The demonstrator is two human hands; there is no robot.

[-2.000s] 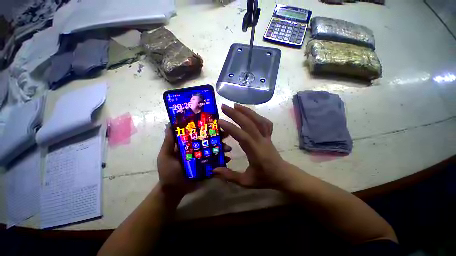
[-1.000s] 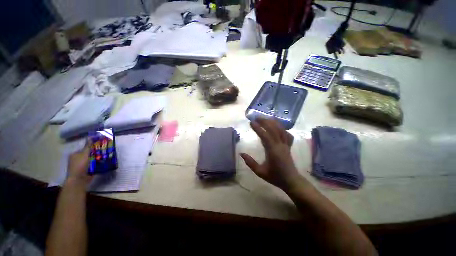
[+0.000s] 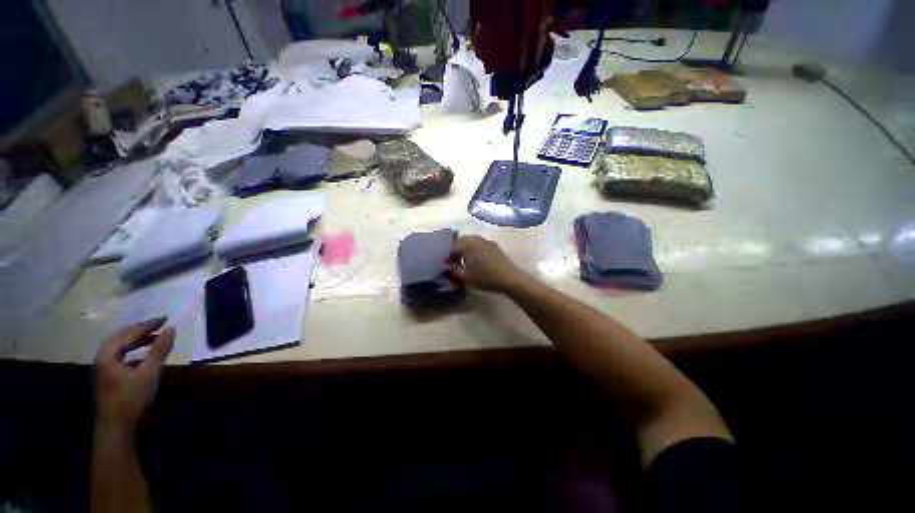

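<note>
A pile of grey cut pieces (image 3: 427,263) lies in front of me. My right hand (image 3: 482,265) is at its right edge, with finger and thumb closed on the edge of the top grey piece. A second grey pile (image 3: 617,248) lies to the right, with a little pink showing under it. My left hand (image 3: 130,363) is empty at the table's front edge on the left, fingers apart. The smartphone (image 3: 229,307) lies with a dark screen on the white record sheets (image 3: 277,301), to the right of my left hand.
The red cutter head (image 3: 512,40) stands above its grey base plate (image 3: 515,193) behind the piles. A calculator (image 3: 573,138), a silver weight (image 3: 655,142), a gold weight (image 3: 654,178) and a brown weight (image 3: 412,168) lie around it. White fabric (image 3: 341,103) is heaped at back left.
The phone has gone from my left hand onto the sheets, and its screen has gone dark. My right hand has moved down to the left grey pile and taken hold of a piece's edge.
</note>
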